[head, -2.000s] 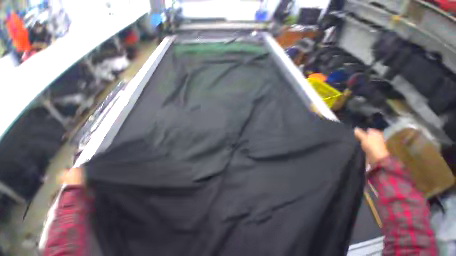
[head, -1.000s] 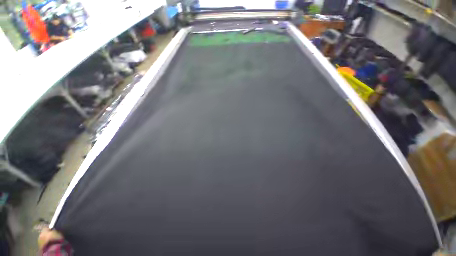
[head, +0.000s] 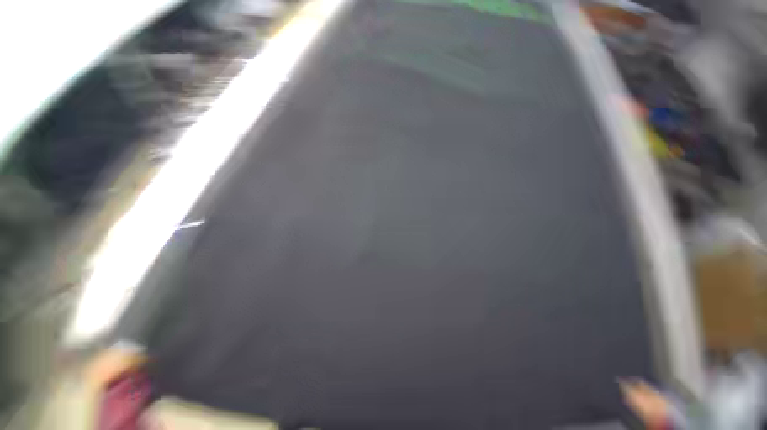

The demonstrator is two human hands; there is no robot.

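Observation:
The black fabric ply [head: 404,218] lies spread and mostly smooth over the long machine bed, with a green area [head: 496,7] at its far end. My left hand [head: 119,367] is blurred at the ply's near left corner, by the left bed edge. My right hand [head: 646,401] is blurred at the near right corner, inside the right bed edge. Blur hides whether either hand grips the cloth. A small white strip [head: 190,224] shows at the bed's left side.
White bed rails run along the left [head: 202,159] and right [head: 643,185]. A white table [head: 59,59] is at the upper left. A brown cardboard box [head: 733,298] and blurred dark, blue and yellow items are right of the bed. A pale tan surface [head: 210,416] shows at the bottom left.
The wrinkled, raised cloth has come down flat on the bed. My hands have moved down to its near corners, and the view has tilted downward.

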